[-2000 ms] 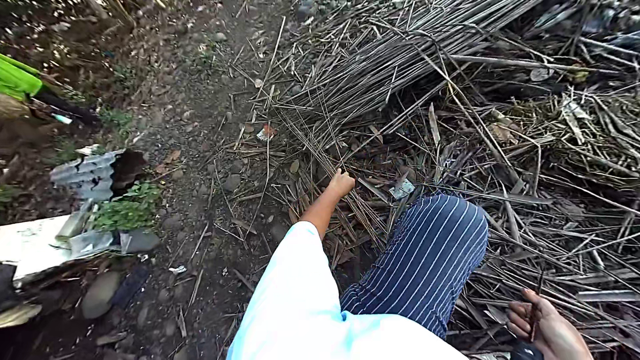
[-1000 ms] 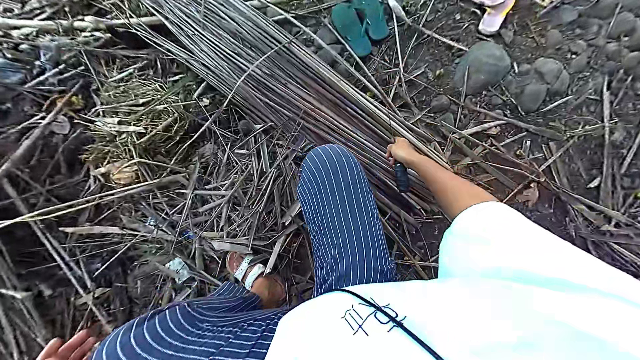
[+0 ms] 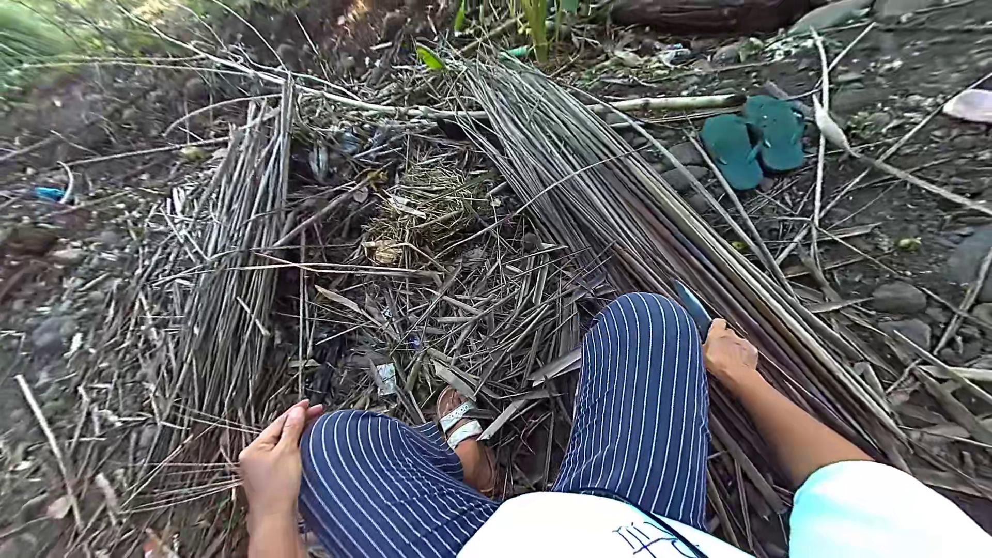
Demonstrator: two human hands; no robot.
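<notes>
My right hand (image 3: 728,349) is closed round the handle of a knife, whose blade (image 3: 692,306) points up and left beside my raised knee. Under and beside it runs a long, thick bundle of thin dry stalks (image 3: 651,225), slanting from upper middle to lower right. At the lower left, my left hand (image 3: 275,457) is beside my other knee, its fingers curled together near several thin stalks; whether it grips any of them cannot be told. A second heap of dry stalks (image 3: 240,271) lies above that hand.
Green flip-flops (image 3: 752,143) lie at the upper right, near stones (image 3: 899,298). Between the stalk bundles are broken stalks and a clump of dry grass (image 3: 426,213). My sandalled foot (image 3: 465,434) rests among the litter. A thick stick (image 3: 666,102) lies across the top.
The view has swung widely. My left hand, at the lower edge one second ago, is now beside my knee. The knife blade shows now; before, only a dark part showed at my right hand.
</notes>
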